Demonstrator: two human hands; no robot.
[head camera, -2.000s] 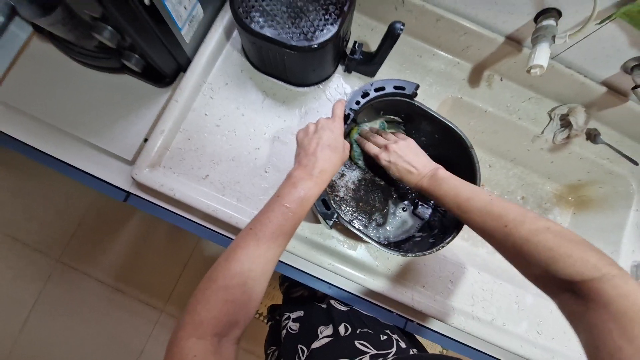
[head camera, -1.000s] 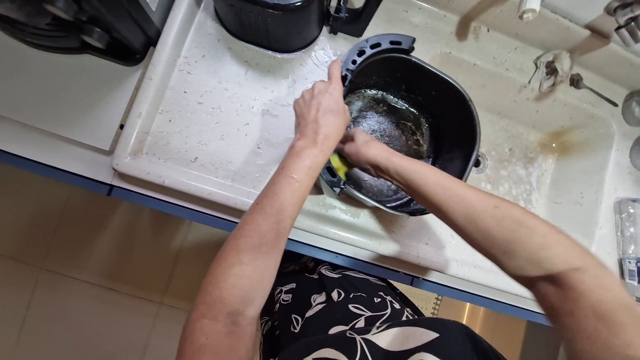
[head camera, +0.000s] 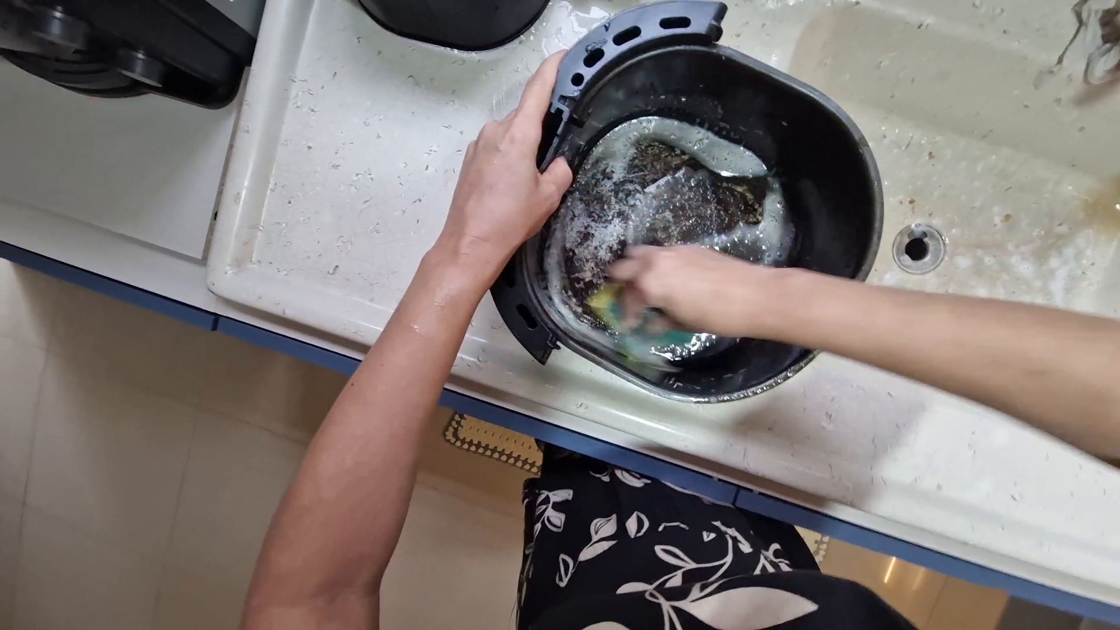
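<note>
A black air fryer drawer (head camera: 836, 166) stands on the sink's drainboard, with soapy water and foam over its dark bottom. My left hand (head camera: 507, 175) grips the drawer's left rim by the grey slotted plastic collar (head camera: 626, 37), its thumb over the inner edge. Inside the drawer, at the near side of the bottom, my right hand (head camera: 691, 284) holds a yellow and green sponge (head camera: 634, 319). Motion blurs the hand and the sponge, and the fingers partly hide the sponge.
Behind the drawer, a second black container (head camera: 455, 19) is cut off by the top edge. A black appliance (head camera: 122, 52) stands on the counter at left. The sink basin with its drain (head camera: 919, 248) lies to the right. A metal strainer-like object (head camera: 1098, 44) is at upper right.
The right hand has moved with the sponge from the drawer's left side toward the near part of its bottom. The left hand stays on the rim. The view has come closer.
</note>
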